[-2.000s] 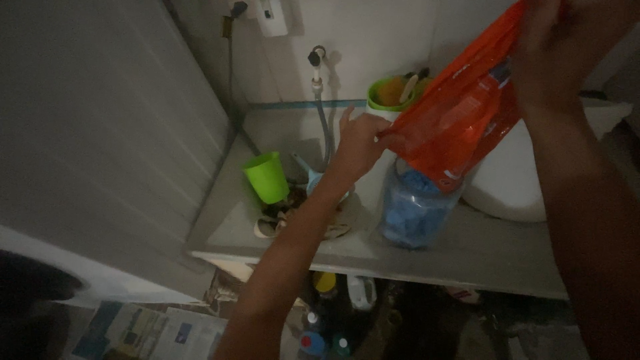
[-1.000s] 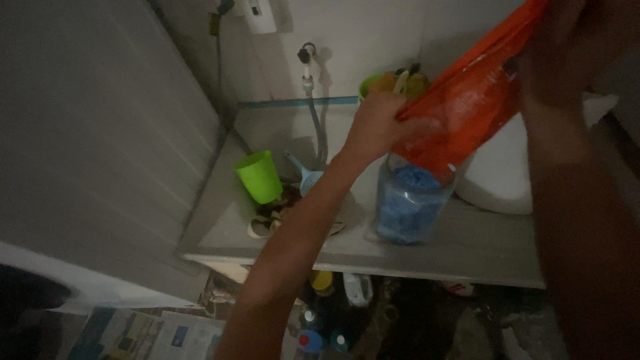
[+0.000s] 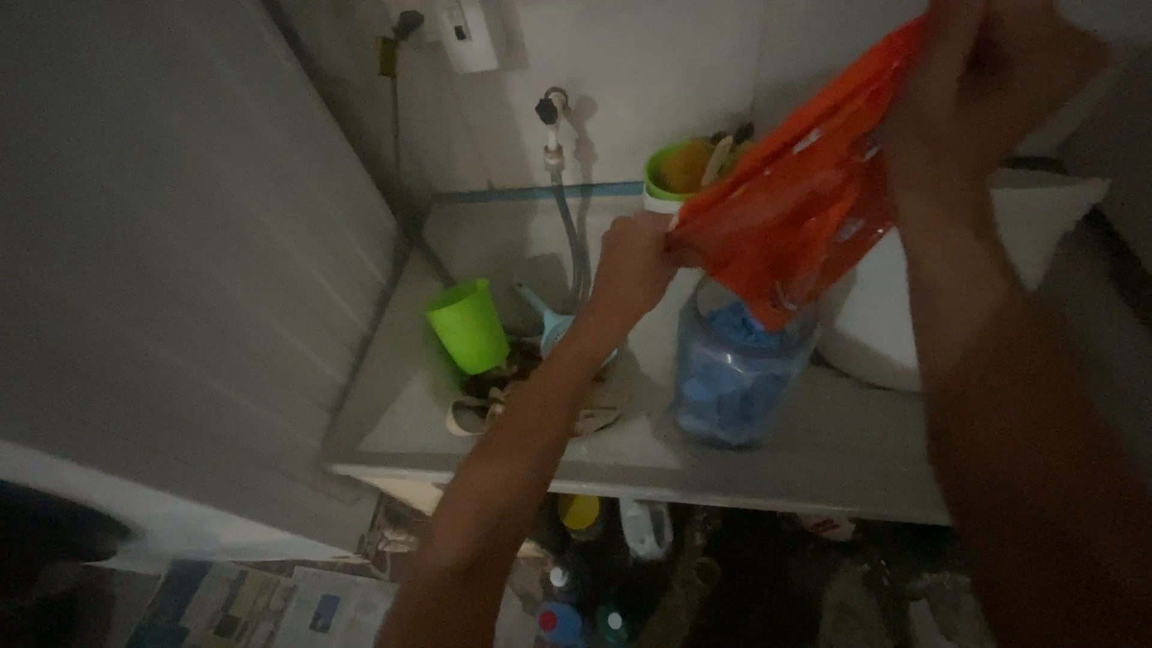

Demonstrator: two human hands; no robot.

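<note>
An orange-red plastic bag (image 3: 801,189) is stretched between my two hands, sloping down from right to left. My left hand (image 3: 637,270) grips its lower left edge. My right hand (image 3: 981,81) grasps its upper right part, with the fingers partly hidden and blurred. One corner of the bag hangs over the mouth of a clear plastic container (image 3: 738,378), which stands upright on the counter and holds blue contents. Whether the bag touches the container's rim, I cannot tell.
On the counter (image 3: 396,432) are a lime-green cup (image 3: 468,328), a light-blue strainer (image 3: 556,328), a green tub (image 3: 670,171) and a large white container (image 3: 868,315). A tap (image 3: 553,135) with a grey hose is on the wall. Bottles (image 3: 560,621) stand below. A grey panel (image 3: 180,252) rises at left.
The bag stays held between both hands over the clear container. Since one second ago, my left hand has lowered a little relative to the green tub, showing more of it.
</note>
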